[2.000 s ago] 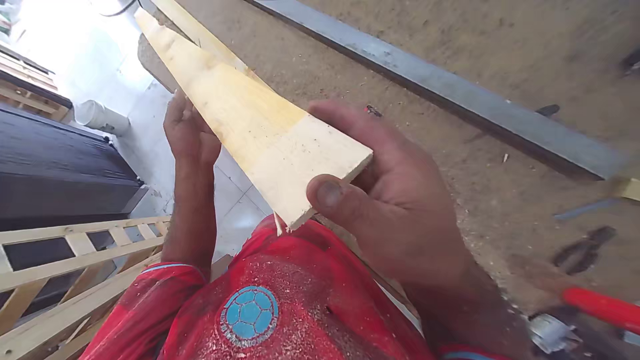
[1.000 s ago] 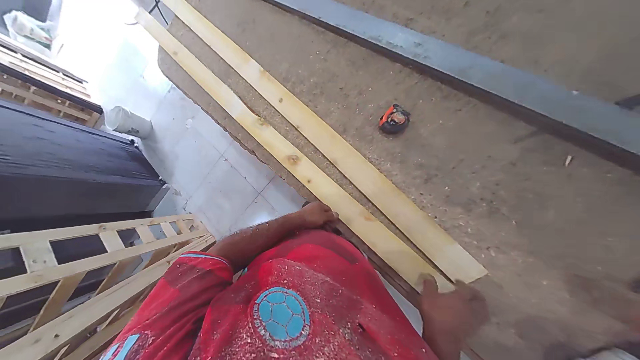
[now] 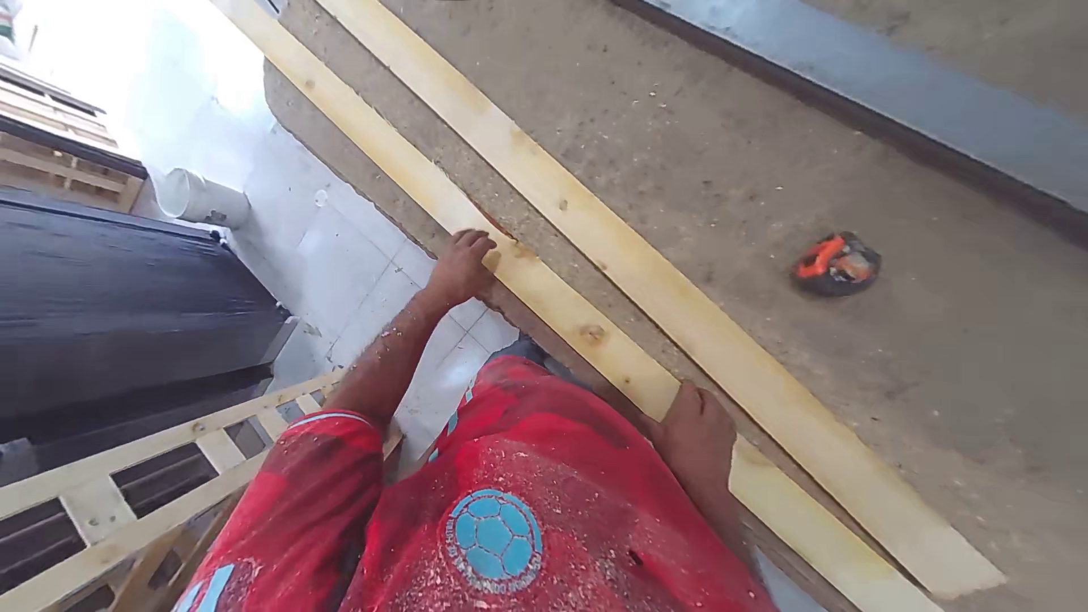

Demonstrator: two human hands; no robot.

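Note:
Two long pale wooden boards lie side by side on a dusty workbench, a narrow gap between them. On the nearer board [image 3: 586, 327], which has knots and a chipped edge, both hands rest. My left hand [image 3: 466, 257] grips it around the middle, fingers curled over its upper face. My right hand [image 3: 697, 425] is closed over the same board further down, its thumb side hard to see. The farther board [image 3: 629, 246] is untouched. An orange and black tape measure [image 3: 837, 264] sits on the bench to the right of the boards.
A grey metal beam [image 3: 901, 93] crosses the workbench [image 3: 943, 357] at upper right. At left are a white bucket [image 3: 204, 197] on the tiled floor, a dark plastic-wrapped stack [image 3: 119, 297] and slatted wooden frames [image 3: 153, 467]. Sawdust and small chips are scattered on the bench.
Two seconds ago a board was held up close to my body; now both boards lie flat. Since one second ago, my right hand has moved from the boards' near end up along the nearer board.

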